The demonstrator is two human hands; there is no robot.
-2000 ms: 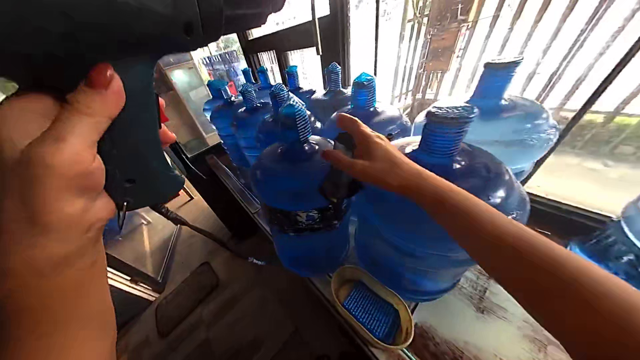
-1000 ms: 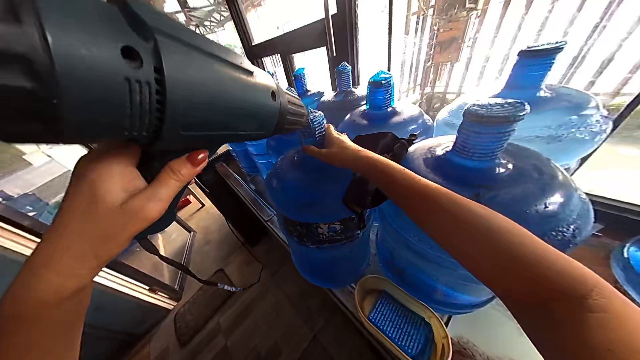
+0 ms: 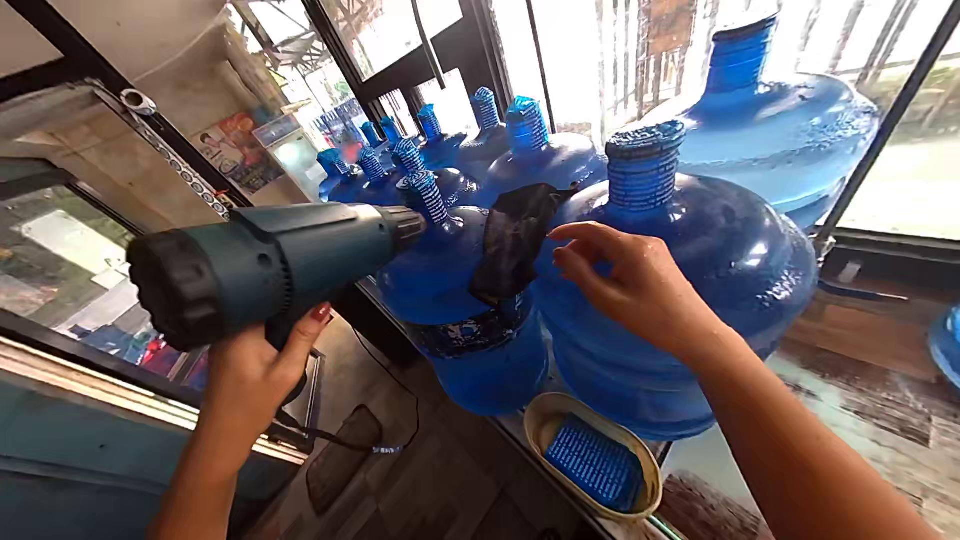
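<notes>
My left hand point(image 3: 259, 367) grips the handle of a dark green heat gun point(image 3: 277, 262). Its nozzle points at the neck of a blue water jug point(image 3: 465, 382), which has a printed blue seal point(image 3: 424, 196) on it. A black cloth or bag point(image 3: 517, 240) hangs against that jug's shoulder. My right hand point(image 3: 622, 277) is beside the black piece, fingers curled and apart, in front of a larger blue jug point(image 3: 720, 255) with a printed seal on its neck. Whether the fingertips touch anything cannot be told.
More sealed blue jugs point(image 3: 547, 161) stand in a group behind. A lighter blue jug point(image 3: 780, 142) is at the back right, by the window. An oval container point(image 3: 649, 502) with a stack of printed blue seals sits at the counter's front edge. The gun's cord trails toward the tiled floor.
My right hand has drawn back from the nearer jug's neck. The heat gun has swung from high at the left to level with that neck. The black piece now shows more fully.
</notes>
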